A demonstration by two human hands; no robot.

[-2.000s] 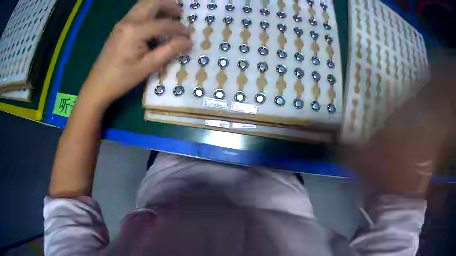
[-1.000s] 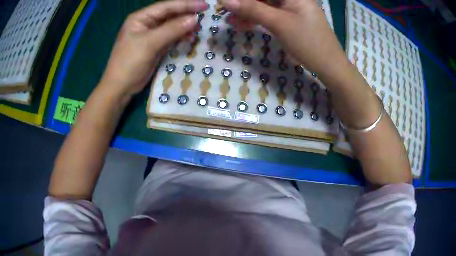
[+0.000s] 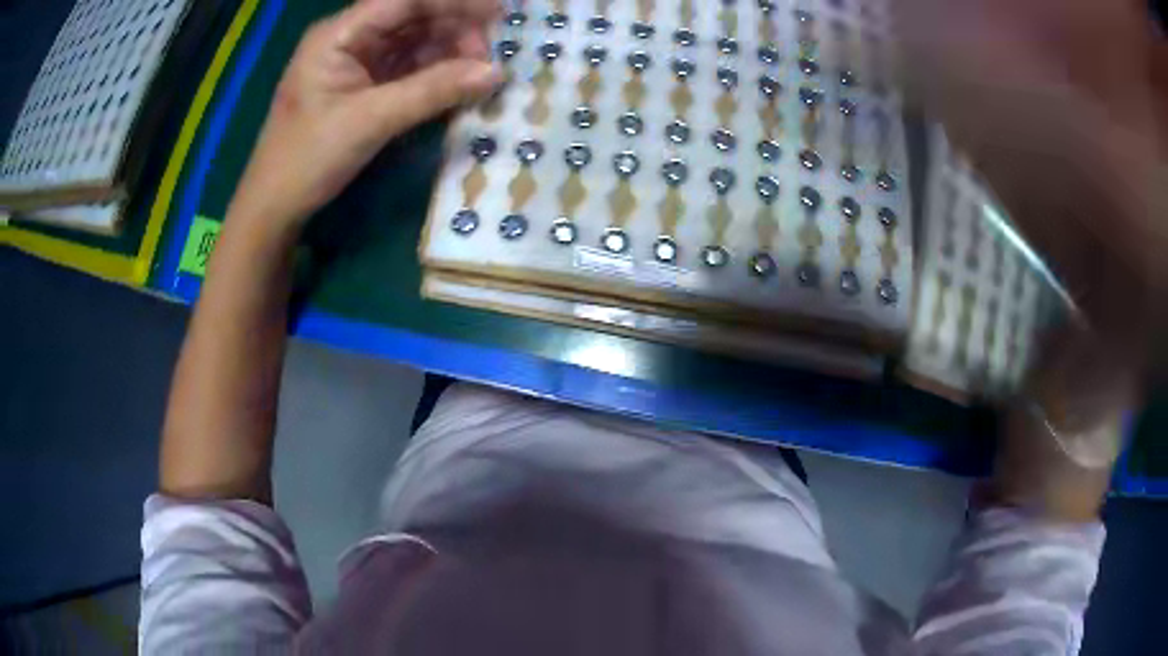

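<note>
The white working tray (image 3: 589, 285) lies in the centre on its tan board, with rows of small silver speaker units (image 3: 615, 241) and tan slots between them. My left hand (image 3: 384, 83) is over the tray's upper left corner, thumb and fingers apart at its edge; no speaker unit shows in it, though the fingers partly overlap. My right hand (image 3: 1025, 77) is a blur at the upper right, above the second tray (image 3: 961, 276); its fingers and anything in them cannot be made out.
A lower tray (image 3: 538, 305) shows beneath the working tray. A side tray stack (image 3: 90, 103) stands at the far left beyond yellow tape. A green label (image 3: 200, 245) is near my left wrist. Blue tape (image 3: 640, 397) runs along the bench's near edge.
My right hand has moved from the working tray's top to the upper right and blurred. My left hand remains at the tray's upper left. The whole view has shifted slightly.
</note>
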